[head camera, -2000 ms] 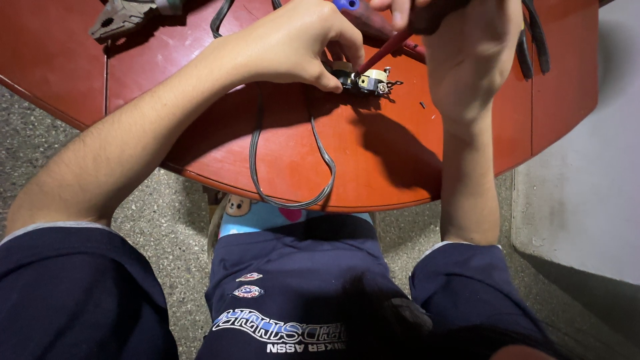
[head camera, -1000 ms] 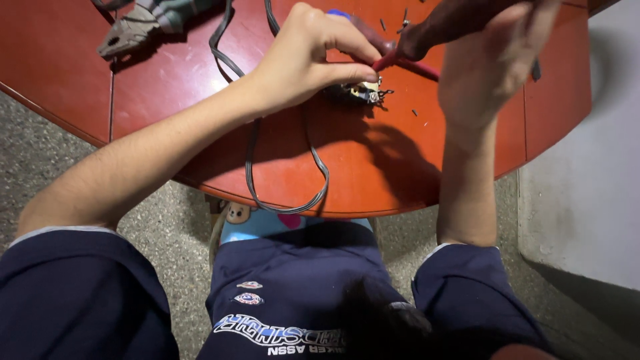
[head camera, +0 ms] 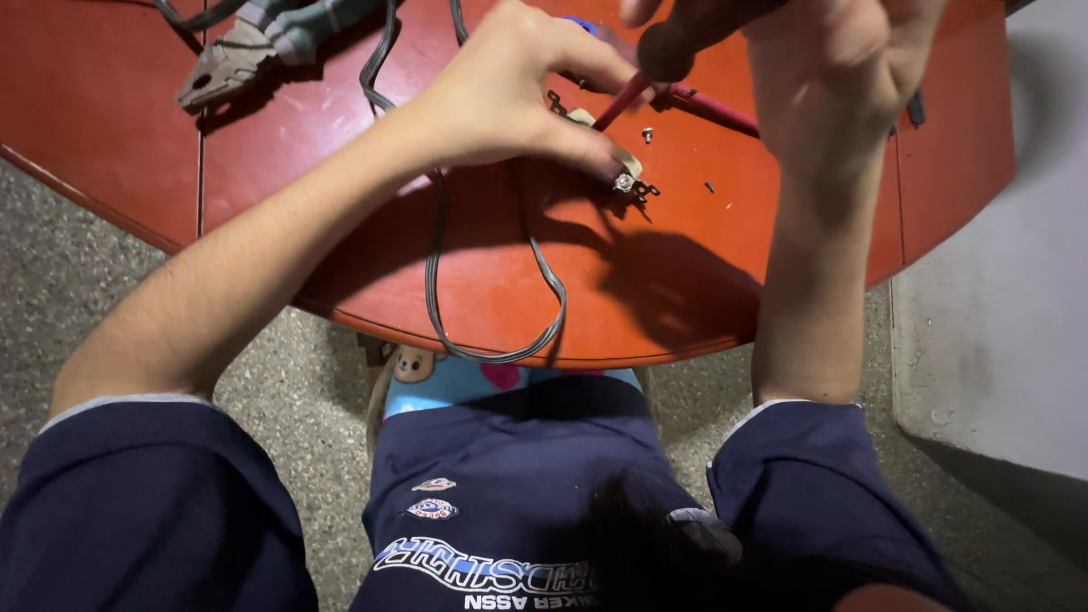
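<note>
My left hand (head camera: 535, 93) grips a small electrical outlet or switch body (head camera: 627, 174) with metal mounting tabs, low over the red table. A screwdriver's red shaft (head camera: 623, 100) reaches down to this part between thumb and fingers. My right hand (head camera: 816, 68), partly cut off by the top edge, holds the screwdriver by its dark handle (head camera: 667, 51). Another red rod-like item (head camera: 714, 112) lies behind, beside the right wrist; what it is I cannot tell. A small screw (head camera: 648, 135) rests on the table right of the part.
Pliers (head camera: 246, 64) with green-grey handles lie at the upper left. A dark cable (head camera: 557, 293) loops to the near edge of the red round table (head camera: 671, 327). A small dark bit (head camera: 710, 186) lies farther right. A pale block (head camera: 994, 340) stands at the right.
The screwdriver tip has come back down onto the small part, which my left fingers now hold more widely. A second ago the shaft was above it and more level.
</note>
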